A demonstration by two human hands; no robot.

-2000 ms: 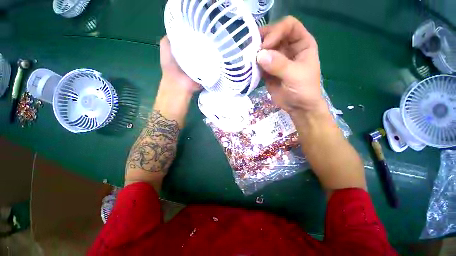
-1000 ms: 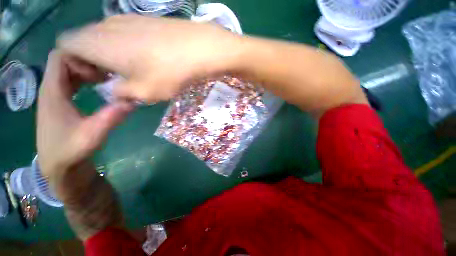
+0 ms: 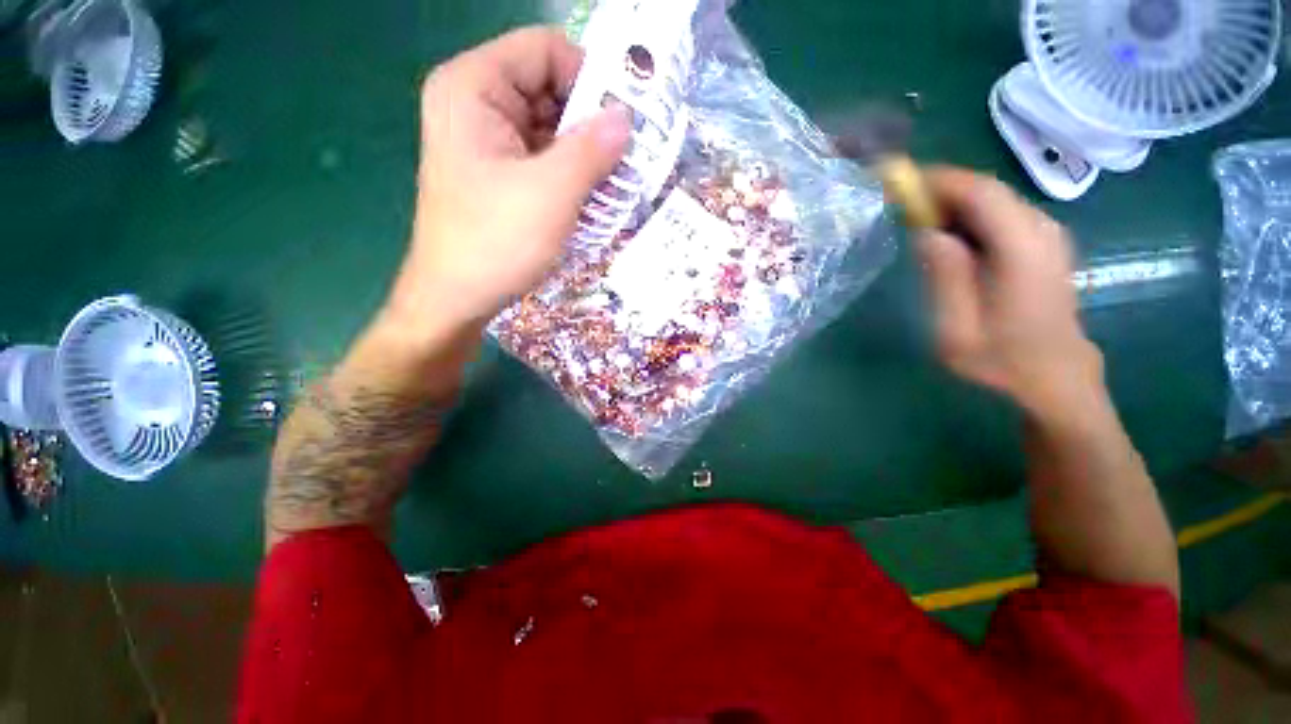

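Note:
My left hand (image 3: 517,170) grips a white fan part (image 3: 637,64) at the top centre; slotted grille ribs and a flat face with a dark oval spot show, and its upper end is cut off by the frame. The part is over the clear parts bag (image 3: 765,304), full of coppery and silver pieces with a white label. My right hand (image 3: 998,269), blurred, holds the small hammer (image 3: 910,191) by its handle, right of the bag, with the blurred dark head pointing left towards the bag. The hammer is apart from the fan part.
A white grille (image 3: 139,385) stands at left, beside a coppery pile (image 3: 34,467). Another grille (image 3: 106,71) is at upper left. A clip fan (image 3: 1154,64) is at upper right, above an empty plastic bag (image 3: 1257,283). A tiny square piece (image 3: 701,478) lies below the parts bag.
My hands, close together at the left one second ago, are now apart. My left hand is over the bag's upper left with the fan part; my right hand has moved right and now holds the hammer.

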